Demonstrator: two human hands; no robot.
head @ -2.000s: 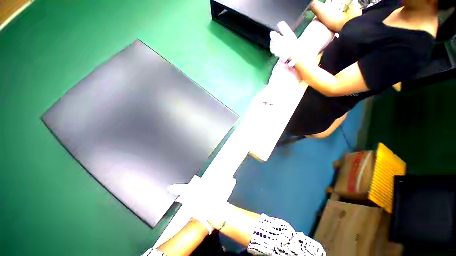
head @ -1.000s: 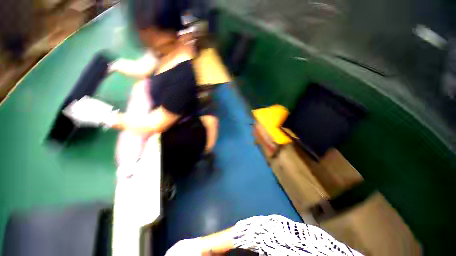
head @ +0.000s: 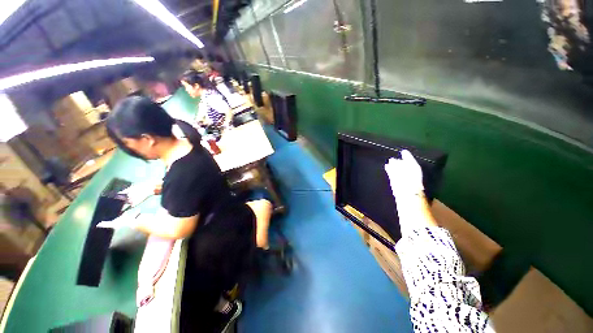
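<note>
A black open housing stands upright by the green wall, on or against brown cartons, its recess facing me. My right hand, in a white glove, overlaps its upper rim and recess. The fingertips are at the top rim; whether they grip it cannot be told. A black-and-white patterned sleeve covers that forearm. My left hand is not in view.
A person in black works at the green belt on the left, hands on a black housing. The white ledge runs along the belt. Blue aisle floor; open carton lower right; another black frame further along the wall.
The view has swung from the belt to the wall and aisle. My right hand has come up to the upright housing. My left hand, at the ledge earlier, has left the picture.
</note>
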